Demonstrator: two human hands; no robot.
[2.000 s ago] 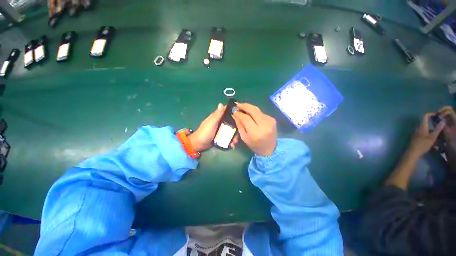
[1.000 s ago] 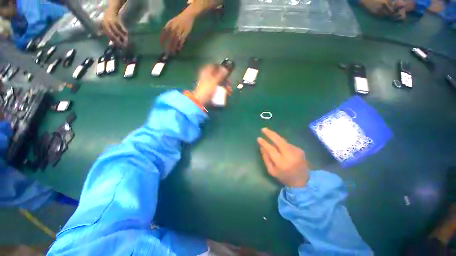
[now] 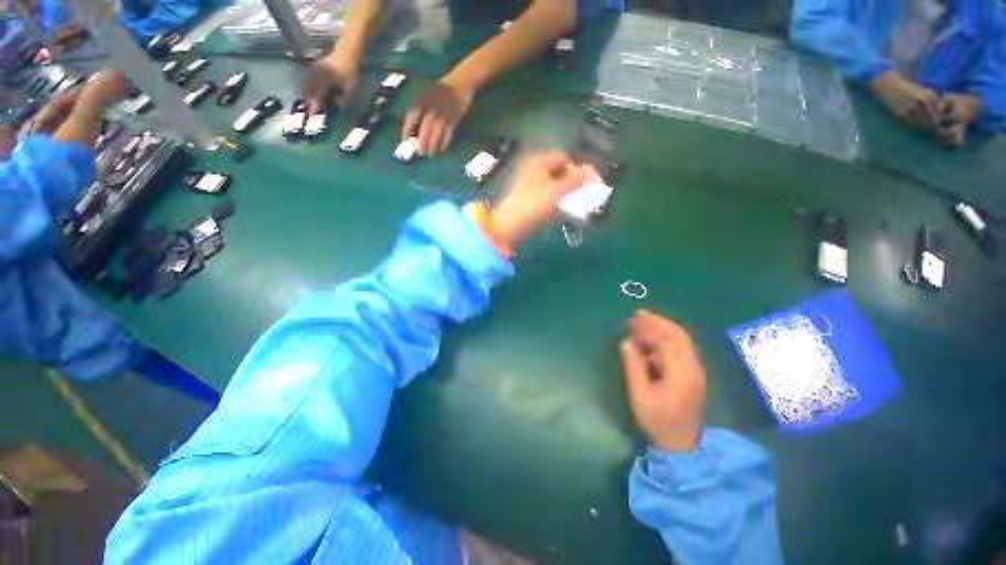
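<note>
My left hand (image 3: 538,199) is stretched out to the far middle, its fingertips closed at the upper left edge of a black mobile phone (image 3: 587,199) with a white rectangle; hand and phone are blurred. A small pale loop (image 3: 573,234) lies just below this phone. My right hand (image 3: 665,381) is half curled over the bench, thumb and fingers apart, with nothing visible in it. A pale ring (image 3: 633,289) lies just beyond its fingertips. The blue tray (image 3: 871,359) of tangled white rings is to the right of my right hand.
Another phone (image 3: 483,163) lies left of my left hand, and others (image 3: 833,254) at the right. A clear divided tray (image 3: 728,83) lies at the far side. Another person's hands (image 3: 436,116) work among phones. A black parts heap (image 3: 182,252) and dark rack (image 3: 121,210) are at left.
The view has shifted left. My left hand has let go of the phone it held and moved right to another phone. My right hand has curled its fingers near the ring.
</note>
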